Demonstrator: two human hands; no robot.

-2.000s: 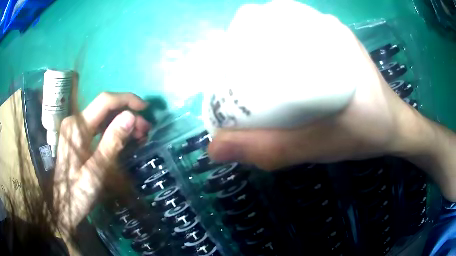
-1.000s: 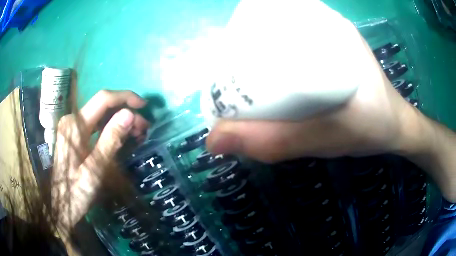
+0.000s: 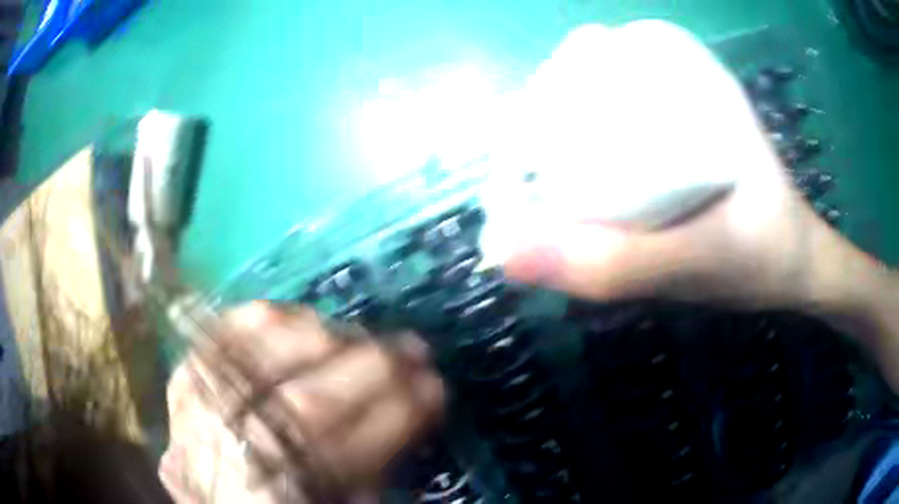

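Note:
My right hand (image 3: 729, 256) is closed around a white squeeze bottle (image 3: 631, 128), overexposed by glare, above the upper middle of the tray; its nozzle is not visible. My left hand (image 3: 315, 394) is blurred, over the left part of the tray, fingers bent; whether it holds anything cannot be told. The clear tray (image 3: 335, 221) lies below both hands. Rows of small black round parts (image 3: 493, 335) with bright pins stand in it, partly hidden by the hands. Dark hair-like strands cross the left hand.
A small white bottle (image 3: 163, 177) lies at the left beside a tan cardboard piece (image 3: 64, 266). Blue bins (image 3: 74, 30) show at the upper left edge. A dark clear item is at the upper right corner. Blue clothing (image 3: 882, 458) is at the lower right. The mat is green.
My left hand has moved right and down over the tray's left rows. My right hand with the bottle has shifted slightly right. The view has shifted, with the small bottle further right and blurred.

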